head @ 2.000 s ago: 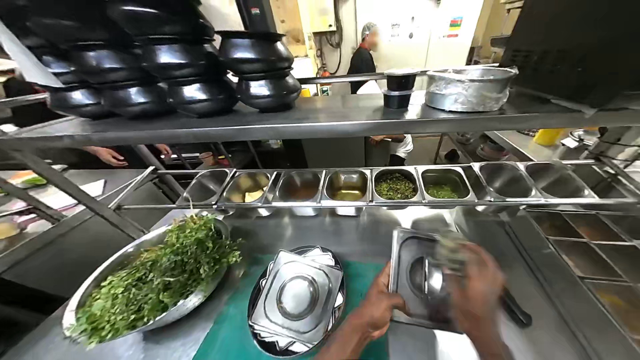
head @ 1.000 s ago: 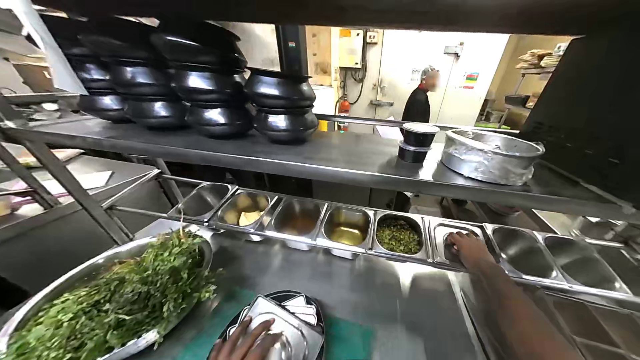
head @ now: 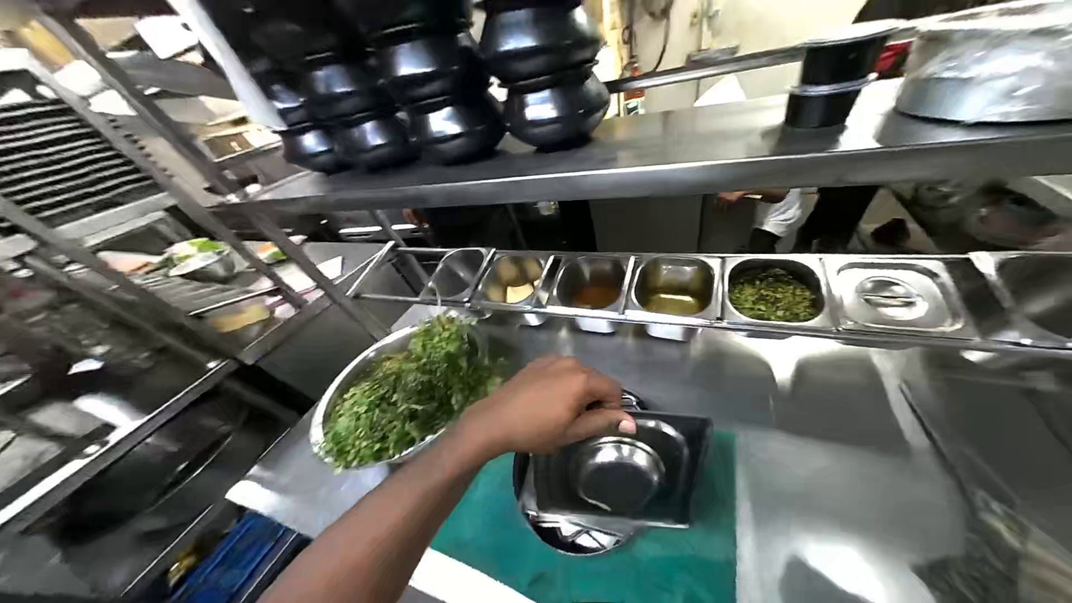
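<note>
My left hand (head: 563,406) grips the upper edge of a square steel pan lid (head: 682,469), held tilted over a dark round plate (head: 574,540) that holds more lids. The plate rests on a green cutting board (head: 511,553). To the left of the hand is a large steel bowl (head: 322,414) heaped with green herbs (head: 410,394). Behind stands a row of steel pans; one is covered by a lid (head: 896,295), and the pan beside it holds chopped green pieces (head: 774,293). My right hand is out of view.
A steel shelf (head: 670,155) crosses above the pans, bearing stacked black pots (head: 553,109), two black containers (head: 825,79) and a wrapped metal pot (head: 992,67). Slanted metal bars (head: 159,193) stand at the left. A blue crate (head: 239,561) is below. People are partly visible beyond the shelf.
The herb pan that was uncovered two seconds ago now has a lid on it. My left hand has taken hold of a lid at the plate. My right hand has left the view, which has shifted.
</note>
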